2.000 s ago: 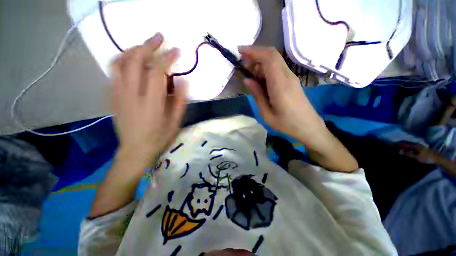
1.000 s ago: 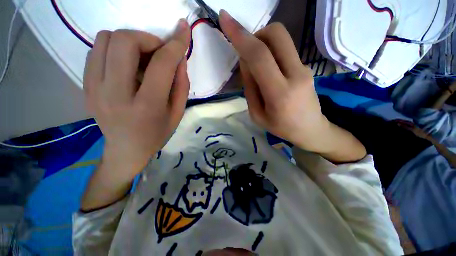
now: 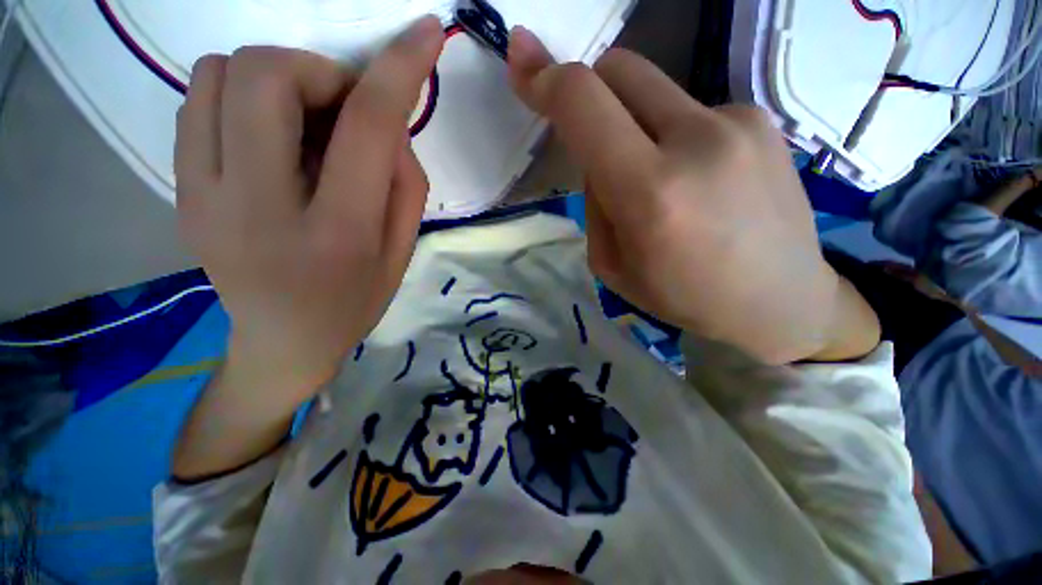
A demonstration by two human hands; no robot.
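Observation:
The white plastic housing (image 3: 474,171) lies on the bench at the top, cut off by the upper edge. Red and dark wires (image 3: 427,105) curve over it. My left hand (image 3: 303,189) is over its near left part, thumb and index fingertips together at the wires; what they pinch is hidden. My right hand (image 3: 686,189) holds the black tweezers (image 3: 486,27), with small white lettering, between thumb and index finger. The tweezers point up and left, close to my left fingertips. Their tips are hard to make out.
A second white housing (image 3: 800,80) with red and dark wires and a white cord lies at the right. The grey bench (image 3: 69,217) shows at left. A white cable (image 3: 109,331) runs off at lower left. Another person's sleeve (image 3: 971,257) is at the right edge.
Over the two seconds, the housing grows larger in view and my hands come closer together at the wires. Since a second ago, my right hand has turned and its wrist has shifted right.

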